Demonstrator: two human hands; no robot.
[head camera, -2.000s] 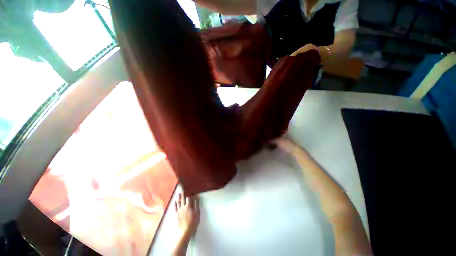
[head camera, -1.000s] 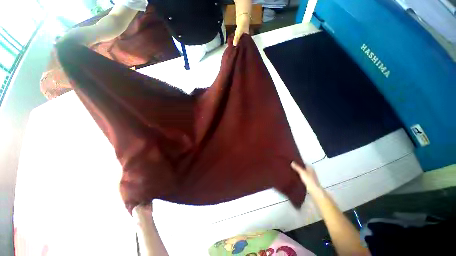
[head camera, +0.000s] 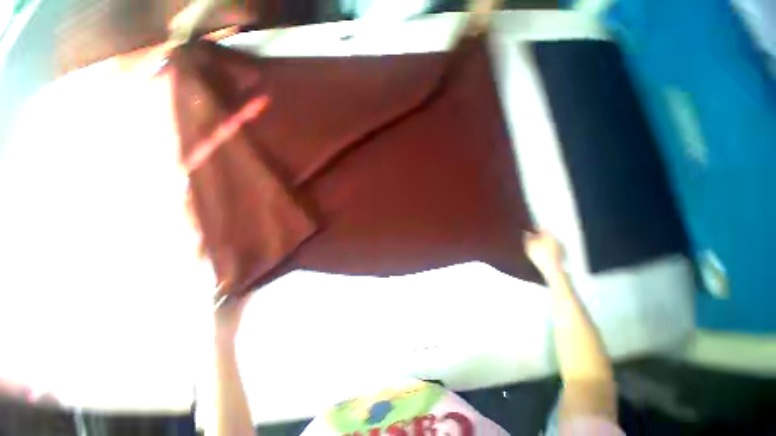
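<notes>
A large red-brown cloth (head camera: 417, 179) is spread over the white conveyor belt (head camera: 400, 328). Its left part is folded over, with a loose flap and a diagonal crease. My left hand (head camera: 228, 305) grips the near left corner. My right hand (head camera: 544, 252) is at the near right corner and holds its edge. The frame is blurred, so single fingers do not show clearly. The partner's hands are at the cloth's two far corners. A black interlining piece (head camera: 608, 157) lies flat on the belt to the right of the cloth.
The blue fusing machine (head camera: 723, 170) stands at the right, beyond the black piece. The partner's blurred hand (head camera: 481, 19) is at the far edge. A blurred reddish heap (head camera: 111, 38) lies at the far left. Glare washes out the left side.
The cloth has come down from hanging folds to lie mostly flat, stretched between four hands. Its left part is now folded over. The partner's hands are lower.
</notes>
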